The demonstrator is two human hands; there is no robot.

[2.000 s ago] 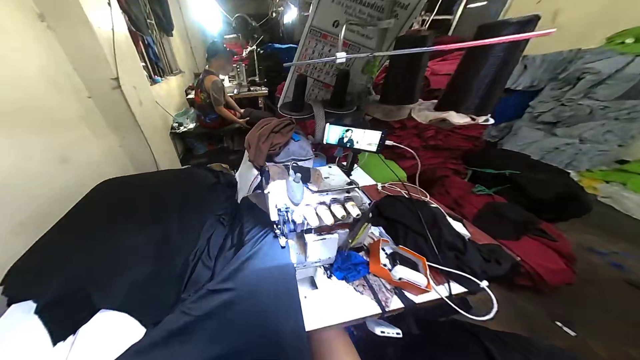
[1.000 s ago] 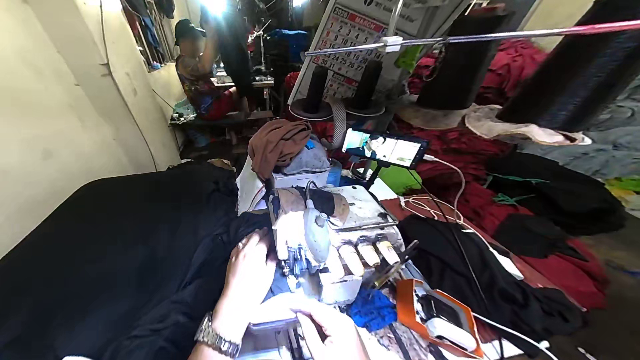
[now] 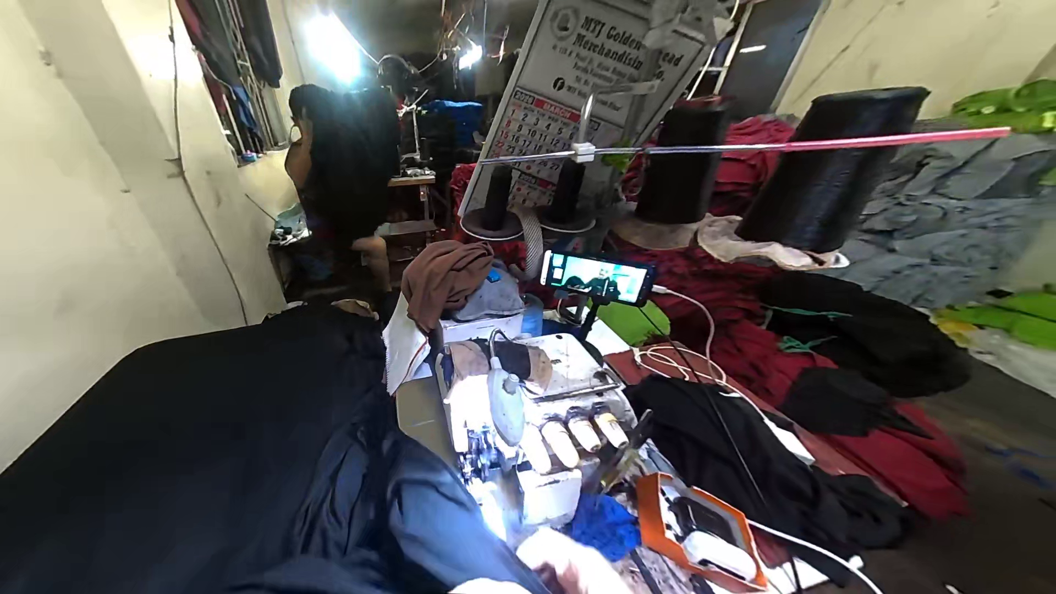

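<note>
An overlock sewing machine (image 3: 549,487) with a lit needle area stands in the middle, its grey lamp (image 3: 506,404) above the needles. My right hand (image 3: 573,565), blurred and overexposed, is at the bottom edge, just below the machine's front and beside the black fabric (image 3: 445,503). Whether its fingers grip the fabric cannot be told. A small pale patch at the bottom edge, left of it, may be my left hand (image 3: 492,586), mostly cut off. The black fabric covers the left side and reaches up to the needle area. A blue cloth (image 3: 606,528) lies right of the machine's front.
An orange tray (image 3: 652,516) with small items is at the right. Behind the machine are a phone (image 3: 598,276) on a stand, brown cloth (image 3: 445,280), and thread cones (image 3: 796,169) under a metal rod. White cables trail at right. Another person (image 3: 346,165) stands behind, with dark cloth.
Both hands, at the needle area one second ago, have moved down to the bottom edge. Black fabric now lies beside the needle area. The person behind was seated two seconds ago and now stands.
</note>
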